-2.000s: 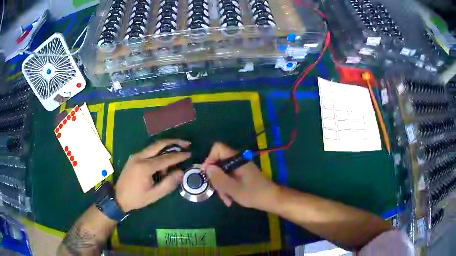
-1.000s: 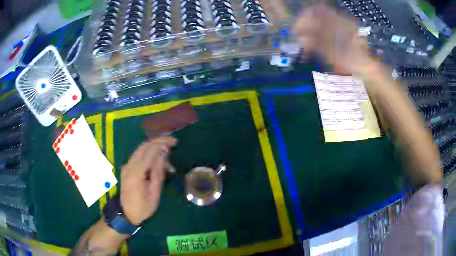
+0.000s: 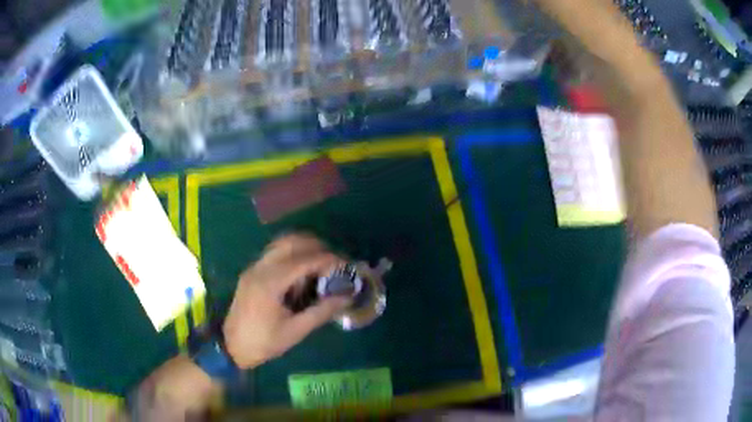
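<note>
My left hand [image 3: 276, 301] is blurred and holds a small round silver component [image 3: 340, 282] between fingers and thumb, over the left part of the test fixture [image 3: 371, 307]. Whether the component touches the fixture cannot be told. The fixture is a shiny round metal base with a small side post at its upper right, on the green mat. My right arm reaches up to the top edge at the right; the right hand is cut off there and out of the picture.
Blister trays [image 3: 371, 70] stand at the back. A white fan [image 3: 82, 132] and red-dotted sheet [image 3: 147, 255] are at left. A dark red pad [image 3: 298, 191] lies behind the fixture, a green label [image 3: 340, 390] in front, a record sheet [image 3: 581, 169] at right.
The probe has left the fixture area. My right hand has moved up and away, past the top edge. My left hand went left, then came back right to the fixture with a component.
</note>
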